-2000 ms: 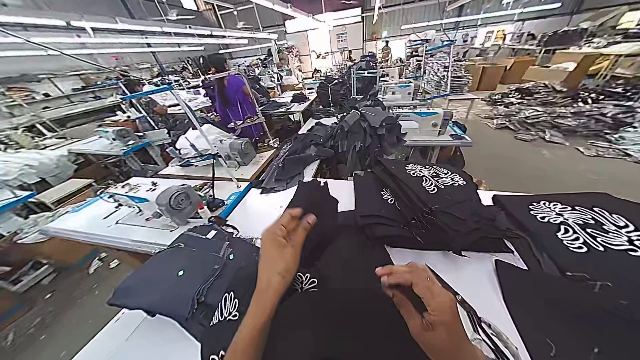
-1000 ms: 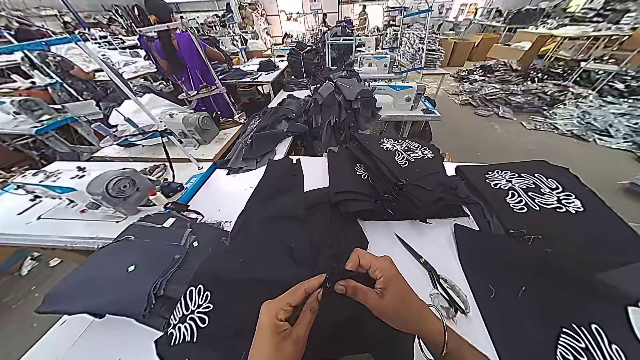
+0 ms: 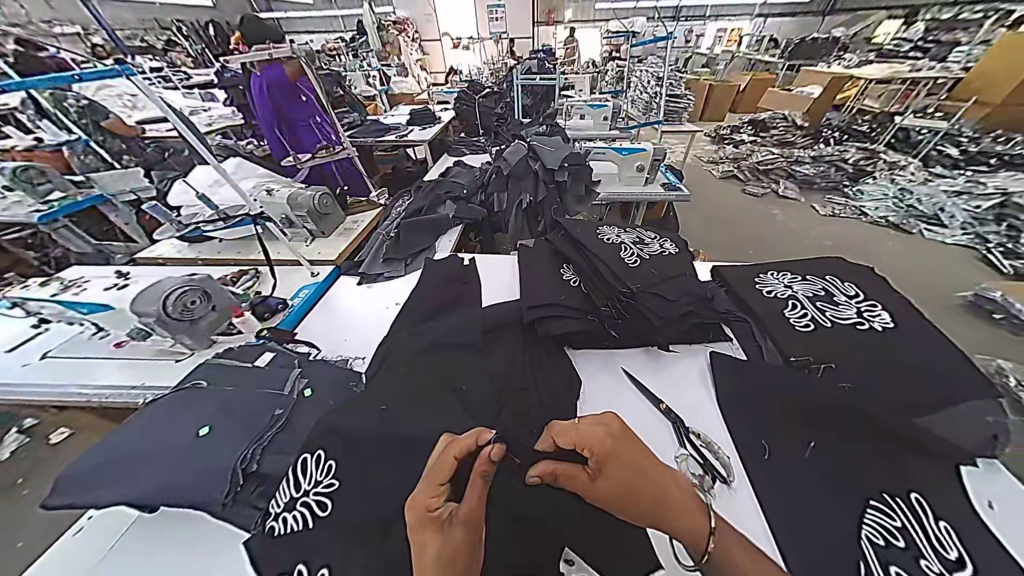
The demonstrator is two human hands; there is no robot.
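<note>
My left hand (image 3: 456, 496) pinches a small bit of the black fabric piece (image 3: 432, 392) between thumb and forefinger. Close on its right, my right hand (image 3: 600, 464), with a bangle at the wrist, holds a fold of the same fabric. A thin thread shows between the fingertips. The fabric lies spread over the white table (image 3: 600, 376) and bears white looped embroidery at its lower left. To the right of the right hand rest fabric scissors (image 3: 680, 424), their blades pointing away and slightly parted; the handles are partly wrapped.
Folded black embroidered pieces (image 3: 624, 280) lie ahead, with more black panels (image 3: 840, 352) at right. Dark folded garments (image 3: 184, 424) are at left. Sewing machines (image 3: 184, 312) stand beyond, near a heap of dark cloth (image 3: 528, 176). A person in purple (image 3: 296, 120) is at the back left.
Two seconds ago my hands were apart, the left one on the upper part of the black fabric; they have come together low on it. The scissors, largely hidden then, are now uncovered.
</note>
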